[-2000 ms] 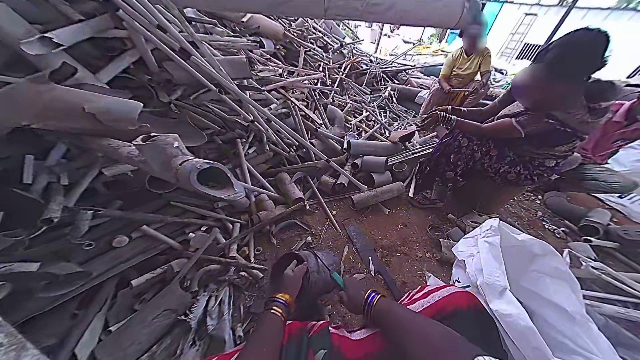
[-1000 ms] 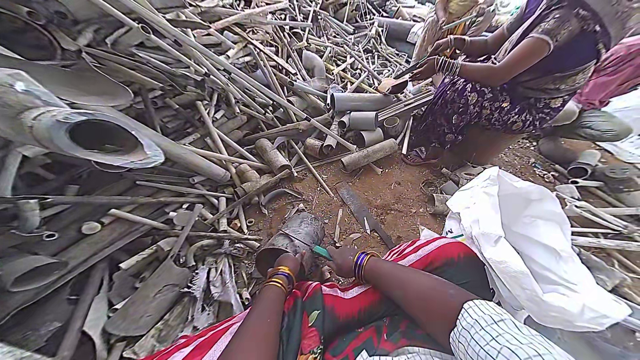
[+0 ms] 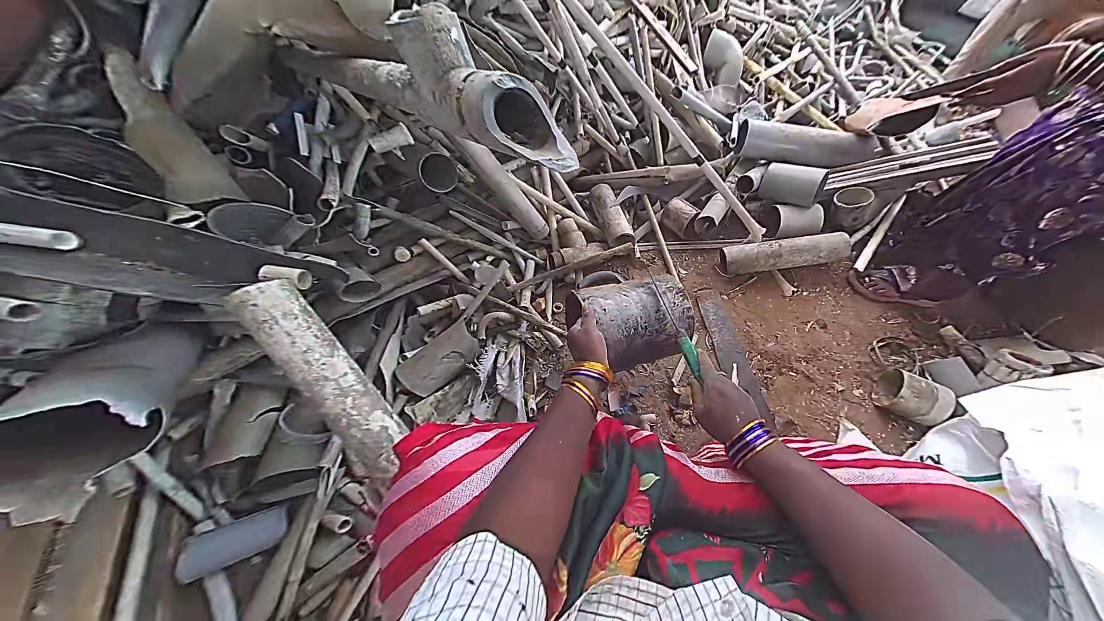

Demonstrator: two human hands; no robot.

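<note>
A short, wide piece of dirty grey plastic pipe (image 3: 634,323) lies in front of my knees. My left hand (image 3: 587,338) grips its left end, with the thumb on the outer wall. In my right hand (image 3: 723,404) is the green handle of a thin-bladed tool (image 3: 689,355), which looks like a knife or small saw. Its narrow blade lies across the pipe's right part. Whether the blade has entered the wall cannot be told. A flat dark strip (image 3: 729,341) rests on the soil just right of the pipe.
Heaped scrap pipes (image 3: 517,216) fill the left and far side. A pale pipe (image 3: 319,371) leans by my left knee. Cut pipe pieces (image 3: 785,253) lie on the soil ahead. A white sack (image 3: 1052,431) is at right, and another person's patterned purple clothing (image 3: 992,198) is beyond it.
The view has swung down and left. My left hand stays on the pipe and my right hand on the green-handled tool. The wide pipe piece now lies more nearly level than two seconds ago.
</note>
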